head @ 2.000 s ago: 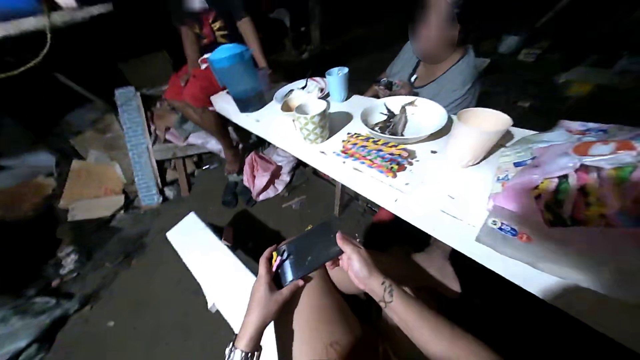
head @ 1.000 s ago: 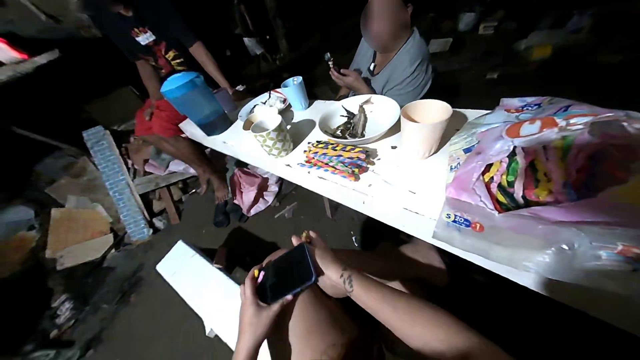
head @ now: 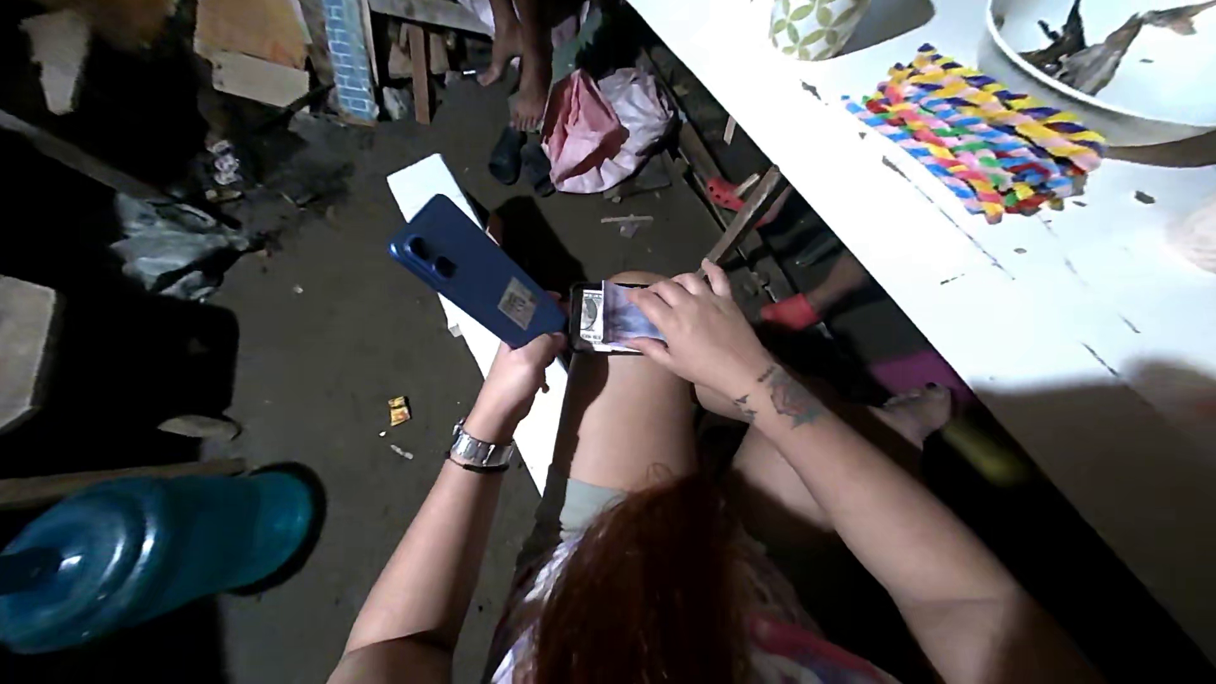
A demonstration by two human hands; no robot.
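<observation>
My left hand (head: 524, 375) grips the lower end of a blue smartphone (head: 475, 271), its camera side turned up and a pale sticker near the held end. My right hand (head: 698, 328) holds a folded banknote or slip of bluish paper (head: 627, 313) over a dark-edged clear phone case (head: 591, 347) that lies on the thigh. A printed paper, like a banknote, shows at the case's left part. The phone and the case are apart. The fingertips under the phone are hidden.
A white table (head: 1054, 275) at the right bears braided colourful strands (head: 978, 133), a bowl (head: 1035, 90) with dried-looking scraps and a patterned cup (head: 812, 28). A white bench (head: 541, 418) runs under the phone. On the ground are a blue water jug (head: 190, 541) and a pink bag (head: 584, 133).
The phone has come off to the left in my left hand, its back now showing. The case and papers are now in view at my right hand. The view has tilted down strongly.
</observation>
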